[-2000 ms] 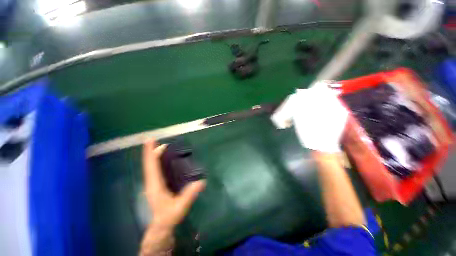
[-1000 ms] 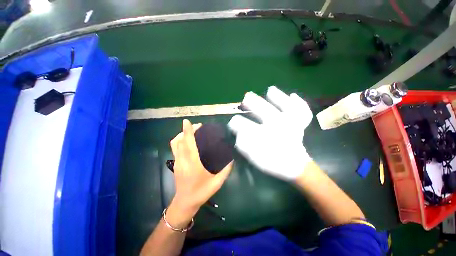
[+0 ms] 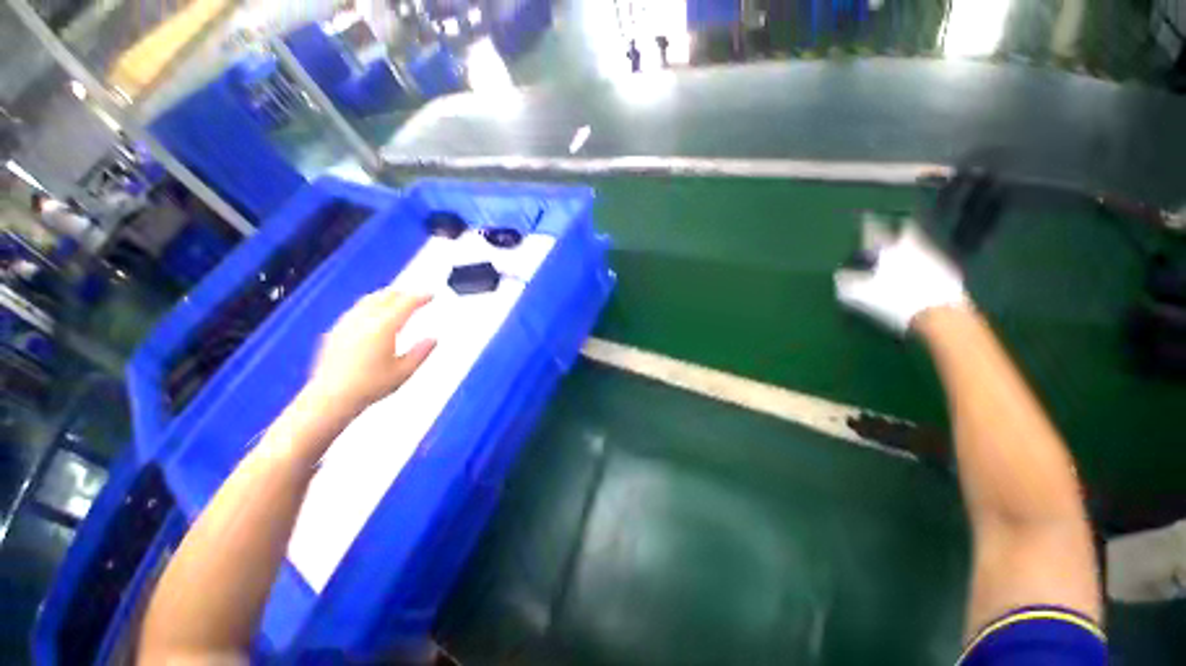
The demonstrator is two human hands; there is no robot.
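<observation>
My left hand (image 3: pixel 371 349), bare, is over the near blue bin (image 3: pixel 488 410) at the left, with fingers apart and nothing in it. A black power adapter (image 3: pixel 475 279) lies on the white liner sheet (image 3: pixel 390 442) in that bin, just beyond my fingertips. More black adapter parts (image 3: pixel 502 238) lie at the bin's far end. My right hand (image 3: pixel 903 276), in a white glove, is over the green belt (image 3: pixel 728 260) at the right. Something dark shows at its fingers, but blur hides whether it is gripped.
A blurred black adapter (image 3: pixel 973 208) is on the belt beyond my right hand, and more dark items are at the right edge. Another blue bin (image 3: pixel 163 377) with dark contents stands further left. A pale edge strip (image 3: pixel 728 385) divides belt and dark green bench mat (image 3: pixel 676 533).
The view has swung left. My left hand has gone from the black adapter over the bench to the blue bin, now empty. My gloved right hand has moved out over the belt.
</observation>
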